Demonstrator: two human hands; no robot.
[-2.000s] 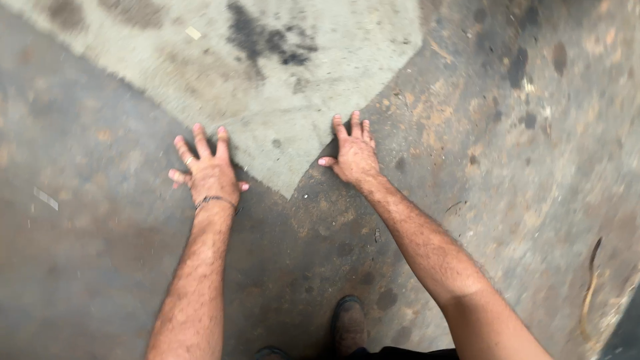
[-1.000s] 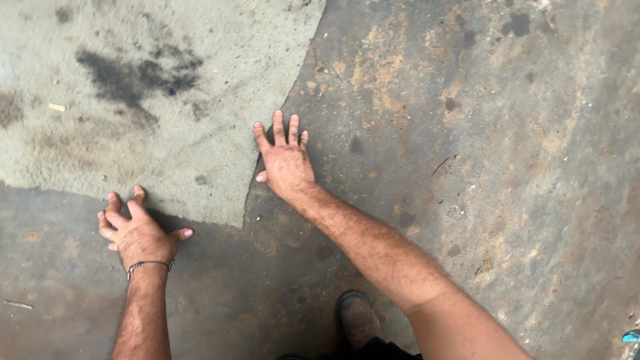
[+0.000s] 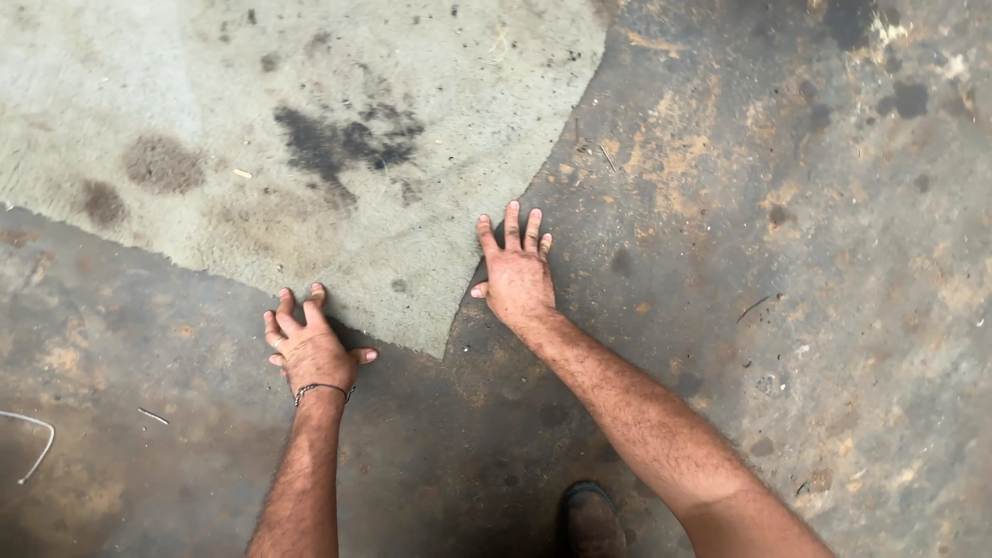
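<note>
A stained, light grey-green sheet of cloth or felt [image 3: 372,248] lies on the floor, its pointed corner between my hands. My left hand [image 3: 314,349], with a ring and a dark cord bracelet, rests at the sheet's lower edge, left of the corner; two fingertips reach that edge and the thumb points right. At the right edge of the sheet is my right hand [image 3: 521,275], palm down with fingers apart, the index fingertip at the border. Neither hand grips anything. Dark blotches mark the middle of the sheet.
The concrete-like floor [image 3: 697,310] is worn and stained. A thin pale wire or cord [image 3: 48,442] lies at the far left, near a small sliver [image 3: 153,416]. A brown boot [image 3: 593,523] shows at the bottom edge. Small twigs and debris lie to the right.
The view has shifted. Since two seconds ago, my hands have kept their places at the two edges beside the sheet's corner, while the left hand's fingers have drawn in somewhat.
</note>
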